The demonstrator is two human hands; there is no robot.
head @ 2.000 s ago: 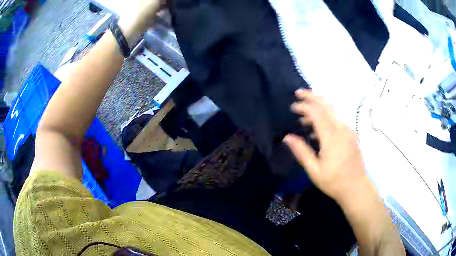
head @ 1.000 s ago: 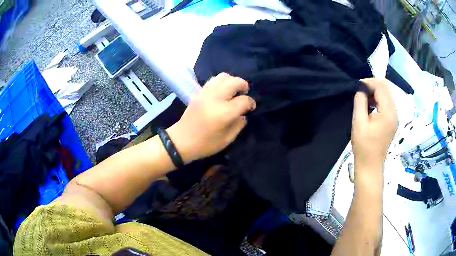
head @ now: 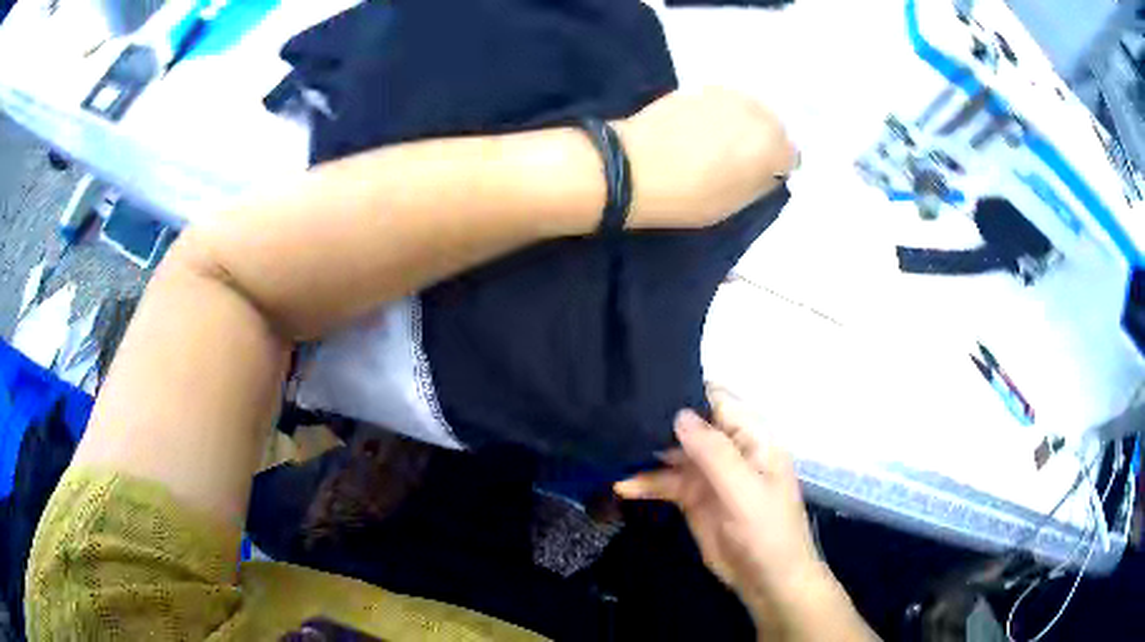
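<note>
The black garment piece point(head: 540, 339) lies over the table's front part and reaches up to the top of the view, partly under my left forearm. A pale lining with an overlocked edge point(head: 377, 376) shows at its lower left. My left hand point(head: 716, 157) is closed on the fabric's upper right corner; its fingertips are mostly hidden. My right hand point(head: 741, 489) is at the fabric's lower right edge, thumb on the cloth, the other fingers partly under or beside it.
The white machine table point(head: 841, 376) has measuring markings along its front edge. The sewing machine's presser foot area point(head: 929, 176) is at upper right, with a black strip point(head: 954, 260) under it. Thread snips point(head: 1002, 383) lie right. A blue crate point(head: 38, 408) is at far left.
The black fabric has been turned and laid flatter, showing the pale lining at left. My left hand has moved right across it. My right hand has moved down to the near edge.
</note>
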